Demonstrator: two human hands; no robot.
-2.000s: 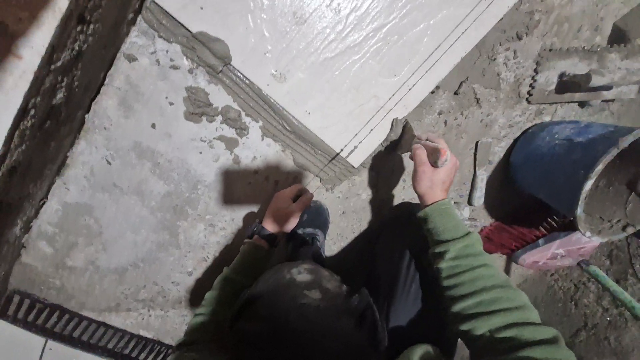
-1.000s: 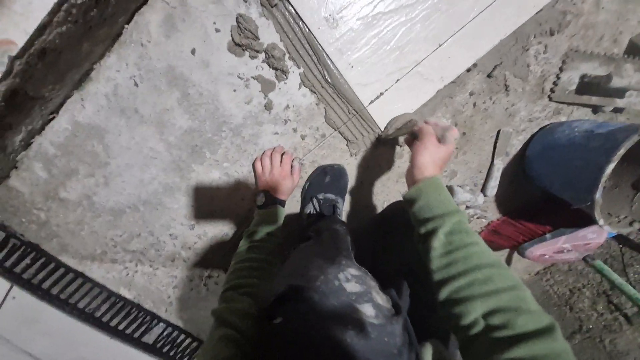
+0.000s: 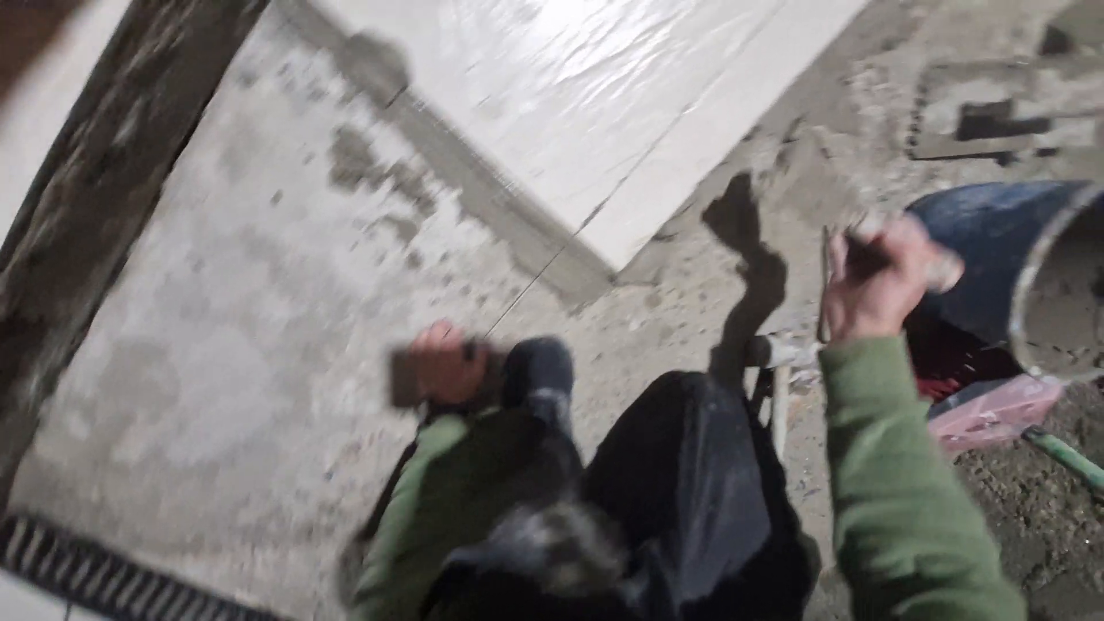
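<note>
My right hand point(image 3: 880, 276) is raised at the right beside a blue bucket point(image 3: 975, 233). Its fingers are closed around the handle of a small tool point(image 3: 944, 269), likely a trowel, blurred by motion. My left hand point(image 3: 448, 366) is over the concrete floor point(image 3: 216, 345) beside my shoe point(image 3: 539, 371); blur and shadow hide its fingers, so its grip is unclear. Ahead lie large glossy white tiles point(image 3: 517, 95), with a band of grey mortar point(image 3: 492, 185) along their left edge. A thin line point(image 3: 535, 280) runs from the tile joint toward my left hand.
A notched trowel point(image 3: 975, 112) lies at the upper right. Below the bucket are a pink dustpan-like piece point(image 3: 1000, 414) and a green handle point(image 3: 1069, 457). A dark drain grate point(image 3: 112, 569) is at the lower left, and a dark channel point(image 3: 112, 147) runs along the left.
My right hand has moved right, from the tile corner to beside the bucket, still around the tool. The mortar band showed ridges earlier; it looks smoother in this blurred view.
</note>
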